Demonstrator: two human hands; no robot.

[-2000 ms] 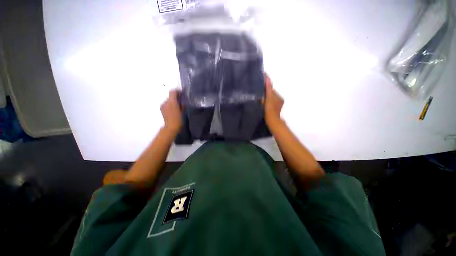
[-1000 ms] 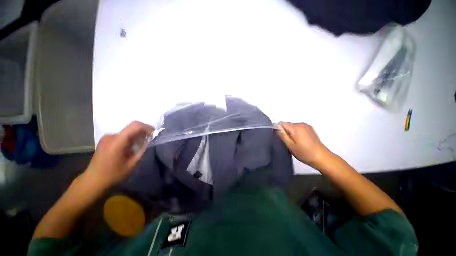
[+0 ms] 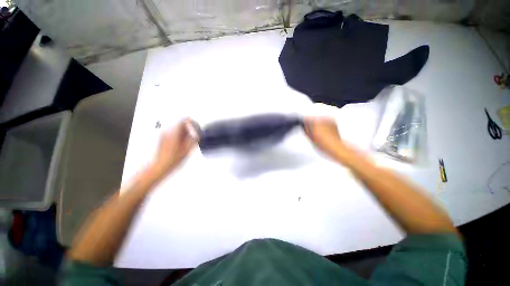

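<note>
A dark garment [image 3: 249, 132] is held stretched between my two hands above the white table [image 3: 223, 218]; it is blurred and seen nearly edge-on. My left hand [image 3: 183, 139] is closed on its left end. My right hand [image 3: 321, 131] is closed on its right end. Both hands are blurred. A faint grey blur lies below the garment; I cannot tell whether it is shadow or clear plastic. Whether the garment is fully inside a bag cannot be told.
An unfolded dark garment [image 3: 341, 61] lies at the back right. Beside it are a clear bag with a whitish bundle [image 3: 400, 125], a yellow-dark pen or marker [image 3: 443, 170] and black scissors [image 3: 492, 125]. A pale tub [image 3: 33, 162] stands left of the table.
Both hands have moved forward from the table's front edge, carrying the garment with them. The garment now looks narrow instead of broad. The view has tilted up, showing the table's back.
</note>
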